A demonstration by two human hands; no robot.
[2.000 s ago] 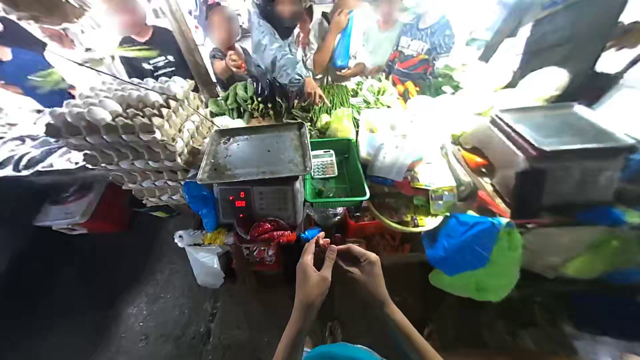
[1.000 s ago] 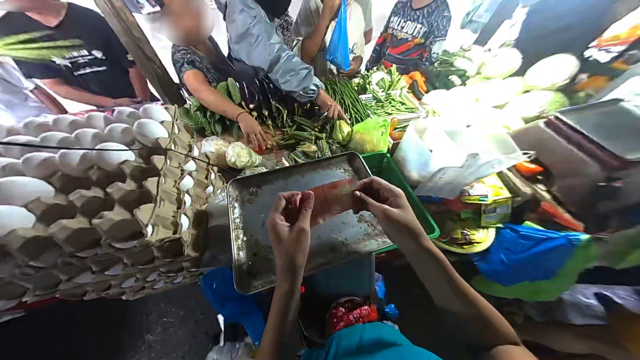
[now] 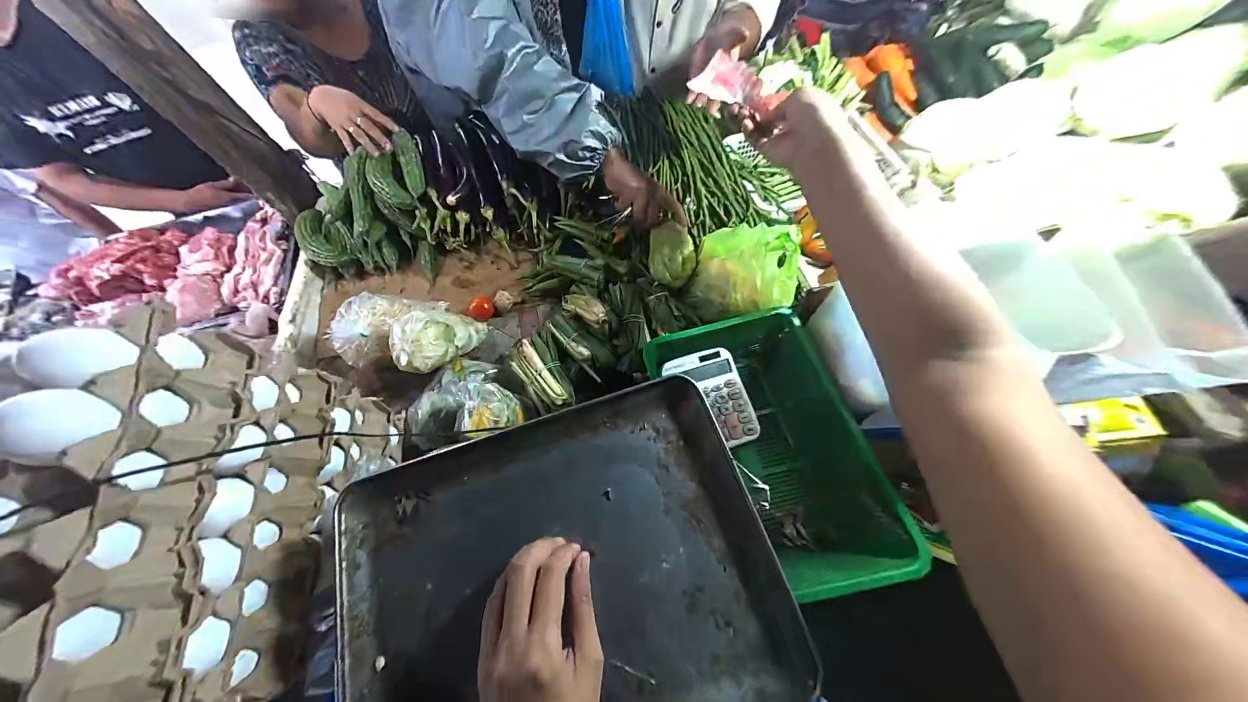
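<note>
My left hand [image 3: 541,624] lies palm down on the dark metal tray [image 3: 643,546] of the scale, fingers slightly apart and holding nothing. My right arm stretches forward over the stall, and my right hand [image 3: 795,127] has its fingers on a reddish banknote [image 3: 726,80]. A customer's hand touches the far end of the same note. Right of the tray is a green plastic basket [image 3: 848,507] with a white calculator [image 3: 721,395] inside. Beyond the tray are bagged vegetables [image 3: 434,336] and a red tomato [image 3: 481,308].
Stacked egg trays [image 3: 185,526] stand at the left, with raw meat [image 3: 166,268] behind. Bitter gourds [image 3: 366,205], eggplants [image 3: 478,175] and string beans [image 3: 702,166] line the far side, near several people. A green plastic bag [image 3: 746,268] sits behind the basket; cabbages [image 3: 1121,88] lie at right.
Both hands held the reddish note over the tray a second ago. Now my right hand is stretched far forward with it, and my left hand is down on the tray. The view has moved closer.
</note>
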